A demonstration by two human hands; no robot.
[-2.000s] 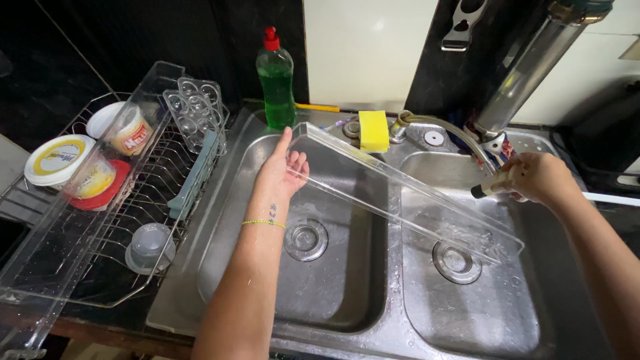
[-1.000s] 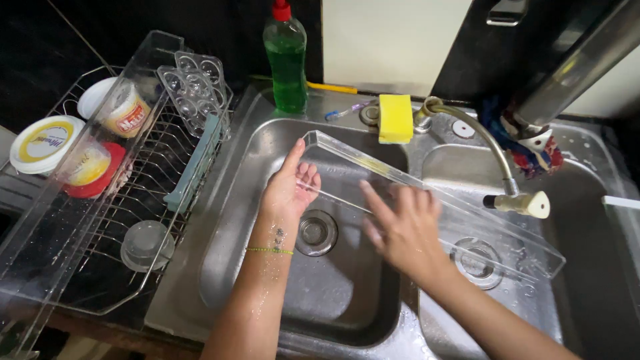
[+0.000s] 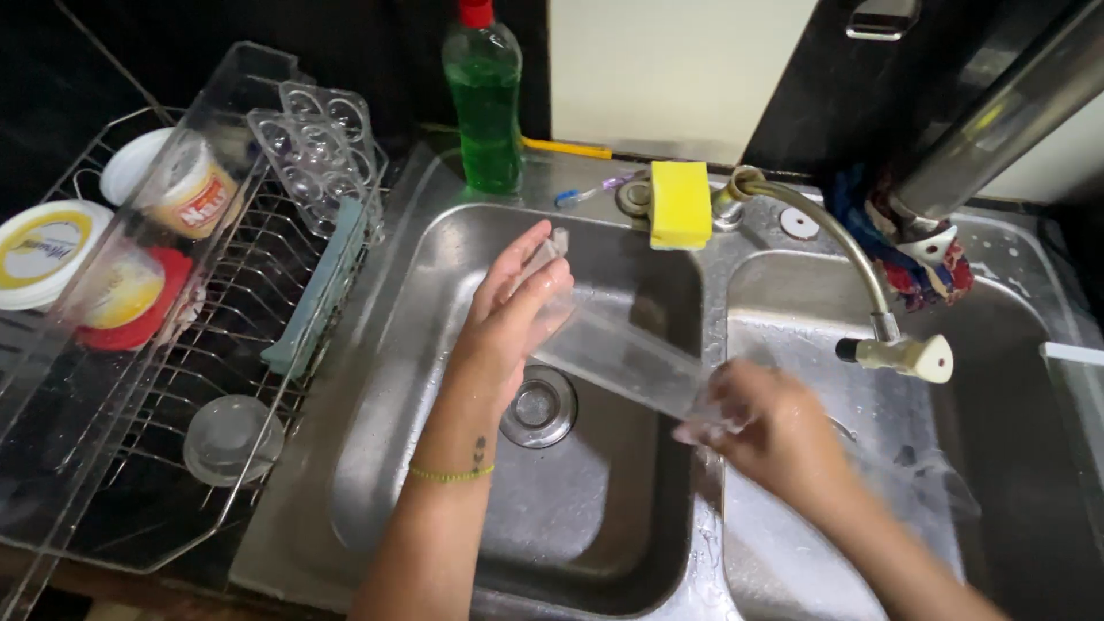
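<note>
A long clear plastic channel-shaped piece [image 3: 634,354] slants across the double steel sink, from the left basin over the divider. My left hand [image 3: 517,319] holds its upper left end between thumb and fingers, above the left basin [image 3: 561,535]. Near the divider my right hand [image 3: 768,423], blurred, is closed around the piece's middle. The far right end of the piece is faint over the right basin [image 3: 776,552]. To the right of my hands hangs the curved faucet [image 3: 849,250] with a cream spout head [image 3: 914,355]; no water is seen running from it.
A wire dish rack [image 3: 216,345] at left holds plastic tubs [image 3: 194,194], clear molded trays [image 3: 319,155], a small translucent cup [image 3: 233,440] and another long clear piece [image 3: 112,250]. Behind the basins are a green soap bottle [image 3: 487,112], a yellow sponge [image 3: 680,204] and a toothbrush [image 3: 595,190].
My right hand has gone from the faucet head to the clear piece, first with spread fingers over it, now closed around it. My left hand has kept hold of the upper end.
</note>
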